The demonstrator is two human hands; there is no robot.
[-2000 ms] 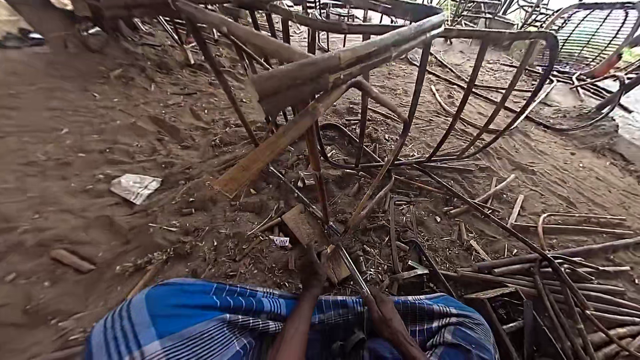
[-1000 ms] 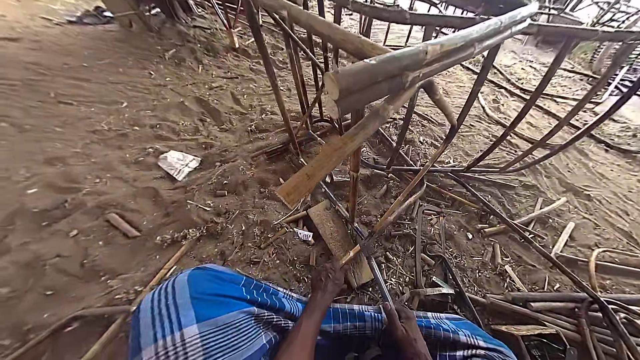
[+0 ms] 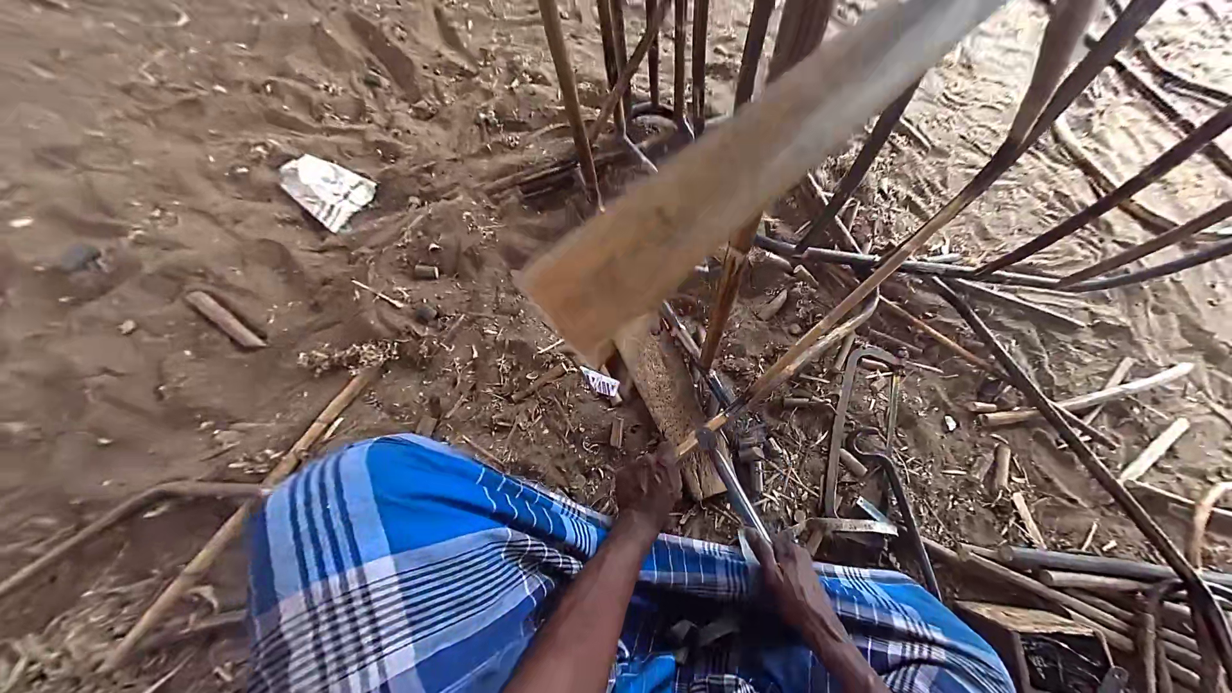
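Note:
My left hand (image 3: 649, 489) is closed around the near end of a thin cane pole (image 3: 818, 337), which slants up to the right into a cane frame. My right hand (image 3: 784, 568) grips the near end of a long metal tool (image 3: 739, 496), whose head meets the pole just right of my left hand. Beneath them a flat wooden board (image 3: 669, 399) lies on the ground. A thick, pale piece of split cane or wood (image 3: 674, 231) hangs above, nearer the camera. The exact kind of the metal tool cannot be told.
Dark bent canes (image 3: 1001, 173) of the frame rise at the top and right. A C-shaped metal frame tool (image 3: 847, 423) lies right of the board, with a bundle of canes (image 3: 1088, 582) at lower right. A crumpled white wrapper (image 3: 327, 192) and a short stick (image 3: 224, 320) lie on the sand.
My left hand is now on the pole's end, where one second ago it lay just below it. The view has shifted down and closer to the ground.

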